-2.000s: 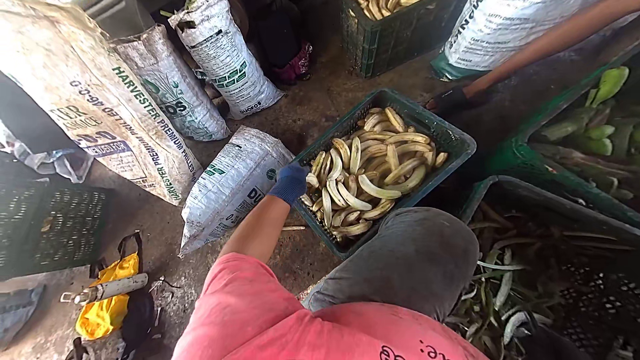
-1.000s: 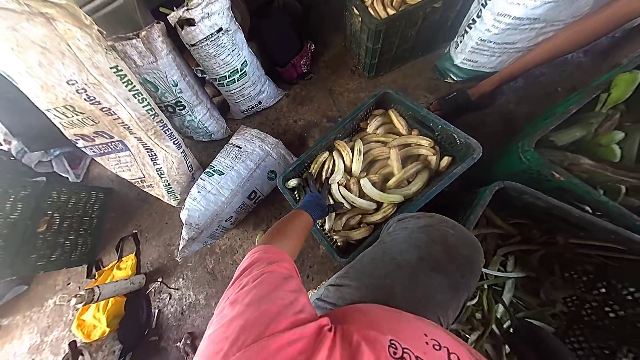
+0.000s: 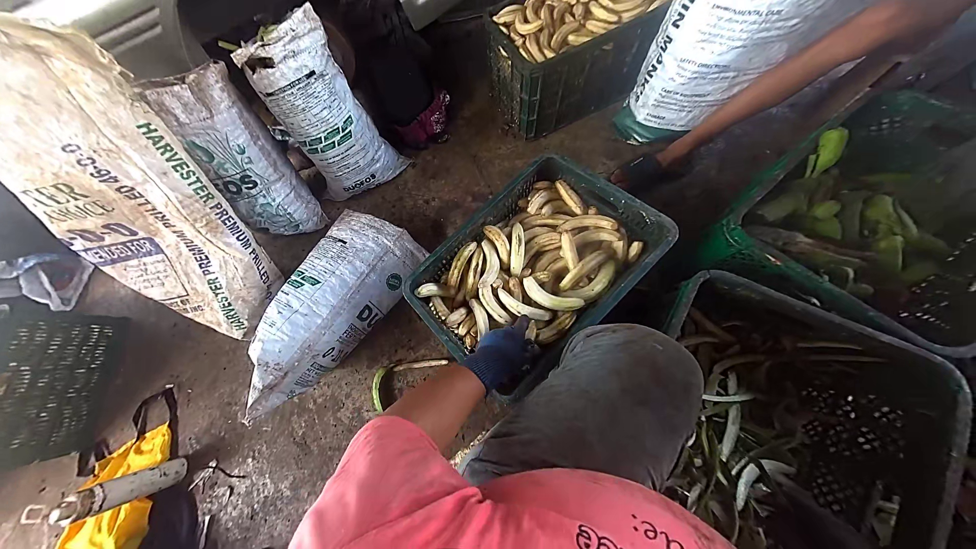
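Observation:
Many peeled bananas (image 3: 545, 248) lie heaped in a dark green plastic crate (image 3: 656, 221) in front of my knee. My left hand (image 3: 505, 354), in a blue glove, reaches over the crate's near edge and touches the bananas at the bottom of the heap; whether its fingers grip one is not clear. My right hand is out of view. Another person's dark-gloved hand (image 3: 639, 171) is beside the crate's far right corner.
Woven sacks (image 3: 335, 305) stand and lean at the left. A second banana crate (image 3: 564, 95) is at the back. At the right are a crate of peels (image 3: 945, 427) and a green crate with green produce (image 3: 884, 221). A yellow bag (image 3: 141, 457) lies lower left.
My left hand has moved along the crate's near side, from the left corner toward my knee. A green peel shows on the floor beside the crate. The other person's hand has stayed near the far corner.

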